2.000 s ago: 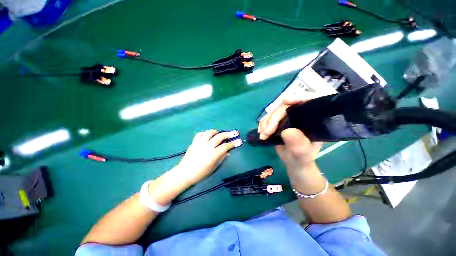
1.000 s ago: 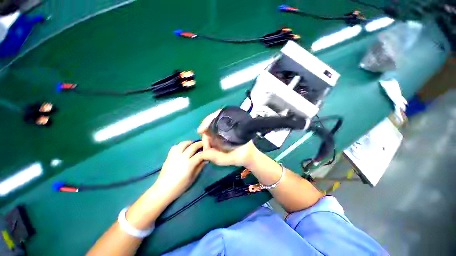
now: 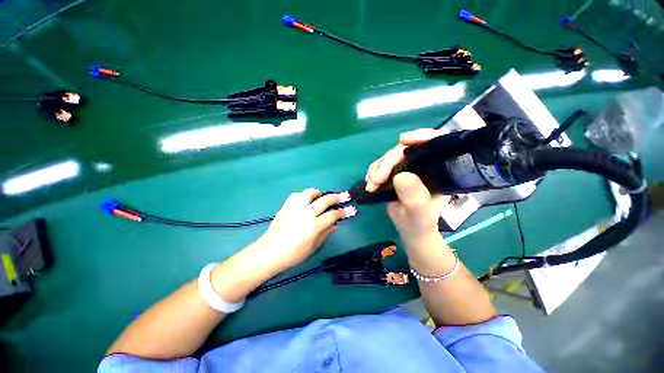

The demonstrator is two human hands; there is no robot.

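My left hand [image 3: 302, 226] is closed over the black connector end of a cable assembly [image 3: 196, 223] on the teal bench. Its shiny metal contacts [image 3: 347, 211] show past my fingertips, and its blue and red plugs lie to the left. My right hand [image 3: 408, 193] holds the black electric screwdriver [image 3: 462, 166] nearly level, its nose at the contacts. The driver bit cannot be made out. A second cable assembly [image 3: 357, 267] lies on the bench between my forearms, its paired black housings and copper contacts pointing right.
The white screw feeder [image 3: 528, 98] stands behind the screwdriver. The thick black cord [image 3: 637, 211] curves down at the right. A clear bag [image 3: 619, 127] lies beyond. Several cable assemblies [image 3: 262, 102] lie on the glossy green surface [image 3: 342, 149]. A dark box [image 3: 22, 255] is at far left.
The screwdriver has swung from upright over the connector to nearly level, pointing left. The camera view has shifted, and the cable assemblies on the green surface appear in different places.
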